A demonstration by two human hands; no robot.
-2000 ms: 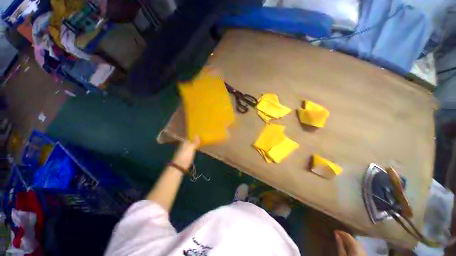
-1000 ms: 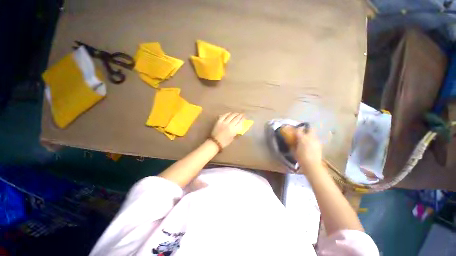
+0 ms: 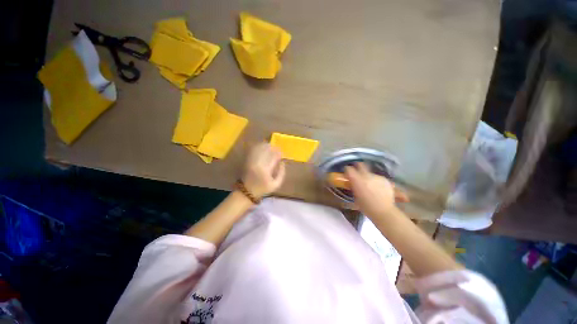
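A small yellow fabric piece (image 3: 295, 147) lies folded flat near the front edge of the brown ironing table (image 3: 379, 69). My left hand (image 3: 264, 169) is at its left end; its fingers are curled at the piece's edge, and whether they pinch it is unclear. My right hand (image 3: 370, 188) is closed on the handle of the steam iron (image 3: 357, 166), just right of the piece. The iron is blurred and its tip points left. Small yellow piles (image 3: 209, 124) lie left of my hands, with another pile (image 3: 179, 52) behind them.
A crumpled yellow piece (image 3: 260, 45) lies further back. Black scissors (image 3: 120, 52) lie at the left beside a larger yellow piece with white backing (image 3: 74, 92). A white sheet (image 3: 479, 177) hangs at the table's right edge. A blue crate (image 3: 25, 228) is at lower left.
My left hand has drawn back off the small piece, so more of it shows. The iron has turned and moved slightly left towards it. The view has shifted a little.
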